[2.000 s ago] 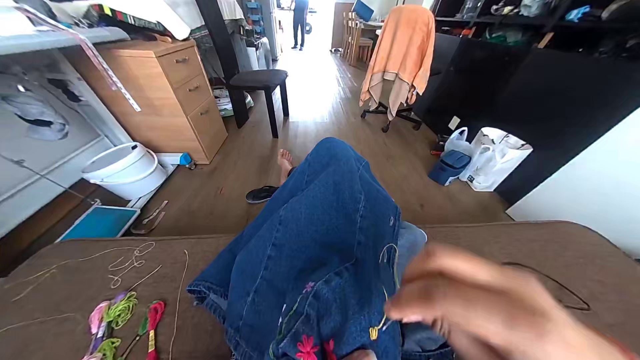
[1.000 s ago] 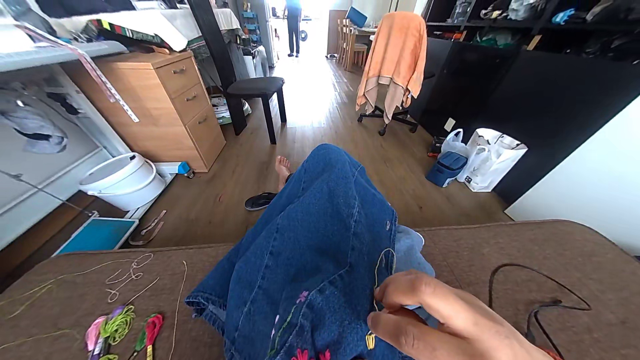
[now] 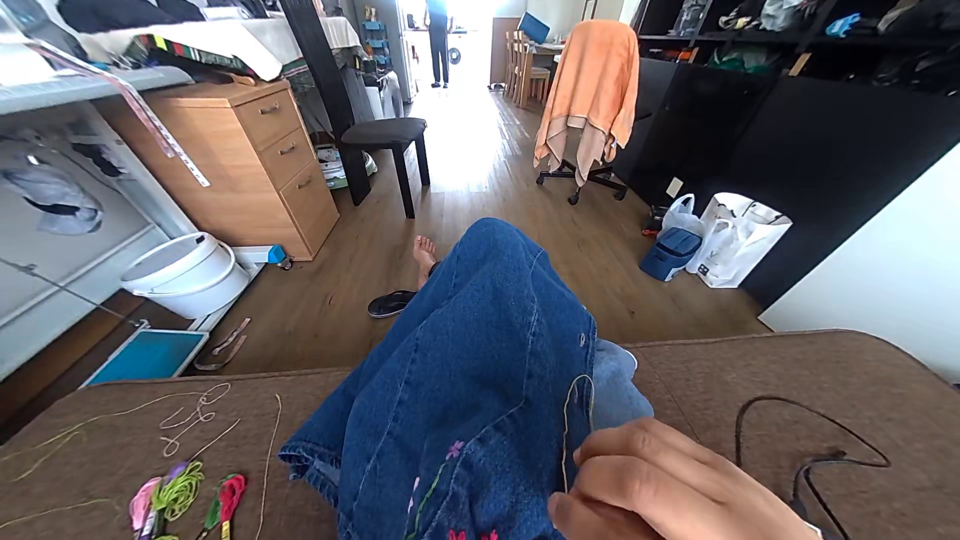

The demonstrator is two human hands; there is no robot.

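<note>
A blue denim garment (image 3: 465,360) lies draped over my lap, with embroidered pink flowers (image 3: 455,450) and a green stitched stem near its lower part. My right hand (image 3: 645,480) is at the garment's right edge, thumb and fingers pinched together. A pale thread (image 3: 566,420) loops up from the cloth beside its fingertips; whether a needle is between them is hidden. My left hand is not in view. Left of the garment, skeins of embroidery floss lie on the brown seat: lime green (image 3: 178,491), pink (image 3: 142,504) and red (image 3: 232,495).
Loose threads (image 3: 199,420) lie on the brown cushioned seat (image 3: 720,367), and a black cable (image 3: 806,409) at its right. Ahead are a black chair (image 3: 384,133), a wooden drawer cabinet (image 3: 225,165), a towel-draped swivel chair (image 3: 592,82) and white bags (image 3: 739,240). A person (image 3: 438,37) stands far back.
My right hand was raised and blurred two seconds ago; it has come down to the garment's right edge. The view has shifted slightly.
</note>
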